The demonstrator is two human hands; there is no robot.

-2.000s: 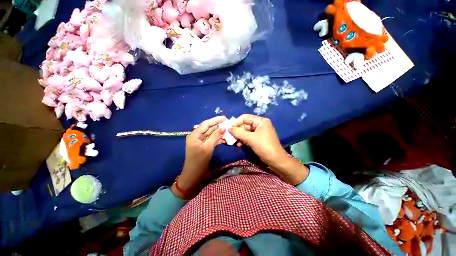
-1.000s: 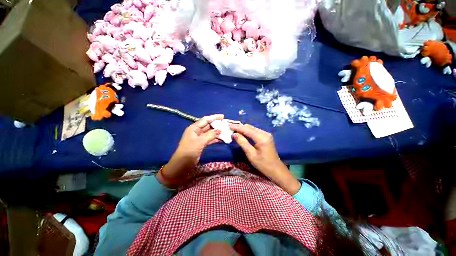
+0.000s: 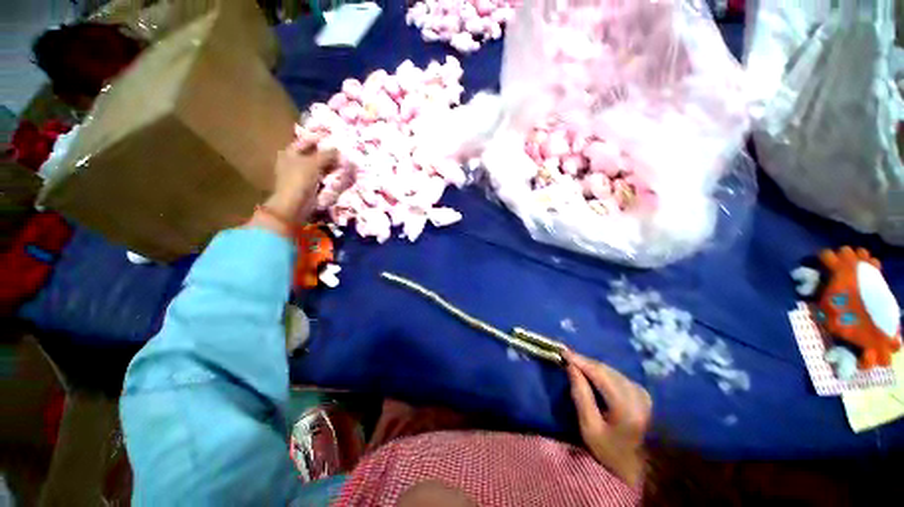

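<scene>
My left hand [image 3: 302,178] reaches to the left edge of the heap of pink plush pieces [image 3: 392,139]; its fingertips are among the pieces, and whether they hold one cannot be told. My right hand [image 3: 610,416] is near the front edge of the table, thumb and index finger together on the right end of a thin speckled cord [image 3: 446,306]. That end is doubled; the rest lies leftward on the blue cloth. No needle or thread can be made out.
An open clear bag [image 3: 595,233] holds pink pieces. White stuffing tufts [image 3: 669,337] lie in front of it. A brown cardboard box [image 3: 159,149] stands left, a pale bag [image 3: 833,129] back right. Orange plush toys lie at right [image 3: 857,307] and by my left forearm [image 3: 314,255].
My hands have parted; the white piece they pinched is no longer seen between them. The left went to the pink heap, the right to the cord's end. The camera view has shifted left.
</scene>
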